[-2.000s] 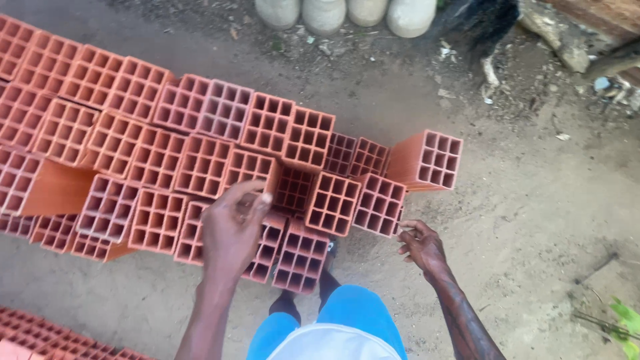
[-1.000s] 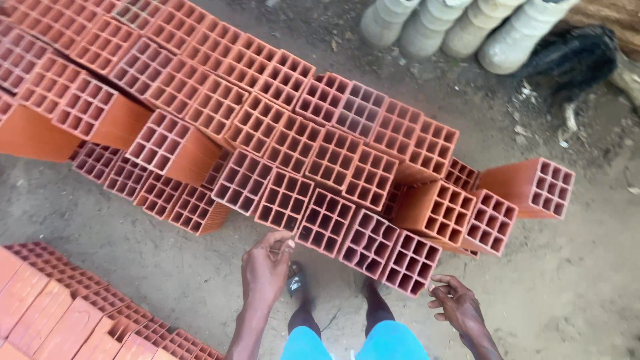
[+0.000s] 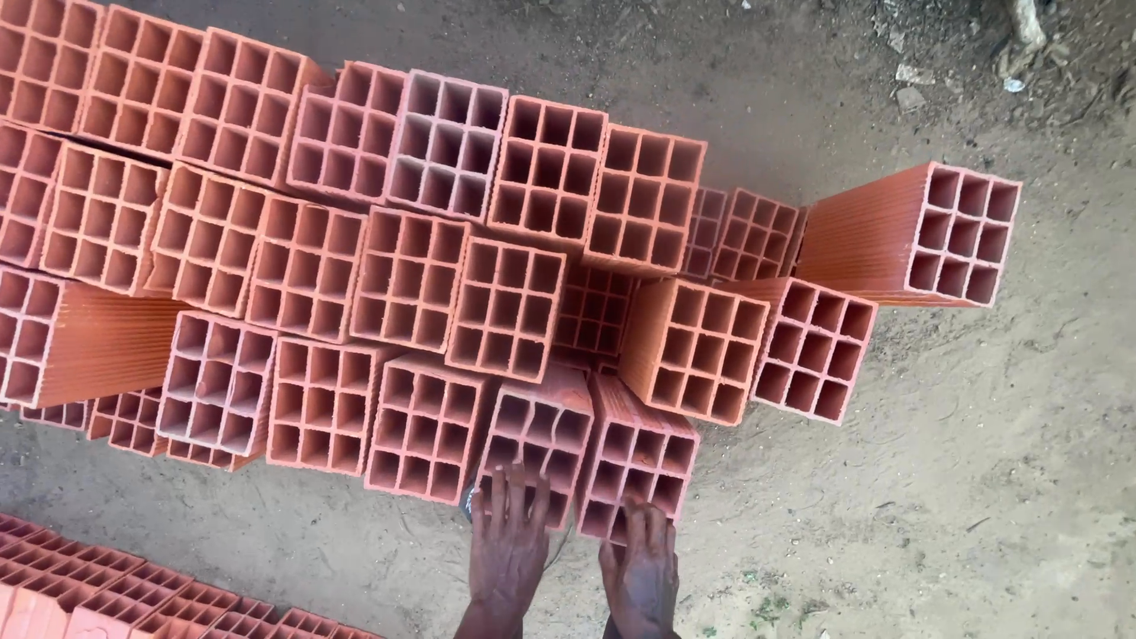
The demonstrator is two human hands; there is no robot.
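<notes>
Hollow red clay bricks stand on end in rows, their square cells facing up. My left hand (image 3: 508,541) lies with its fingers over the lower edge of one hollow brick (image 3: 535,426). Just right of it, my right hand (image 3: 641,559) has its fingers on the lower edge of the neighbouring hollow brick (image 3: 641,461). A narrow gap parts these two bricks. Above and right of my right hand stands an orange hollow brick (image 3: 707,355). The thumbs are partly hidden, and whether either hand grips its brick is not plain.
More hollow bricks (image 3: 306,266) fill the stack to the left. At the right end, a tall hollow brick (image 3: 967,235) leans outward. A second brick stack (image 3: 151,590) lies at the lower left. Stone bits (image 3: 910,98) and a pale branch (image 3: 1028,27) lie on the dirt at the upper right.
Both hands have come up onto the two bricks at the stack's near edge; a second ago they were apart, in front of the row. The view has shifted.
</notes>
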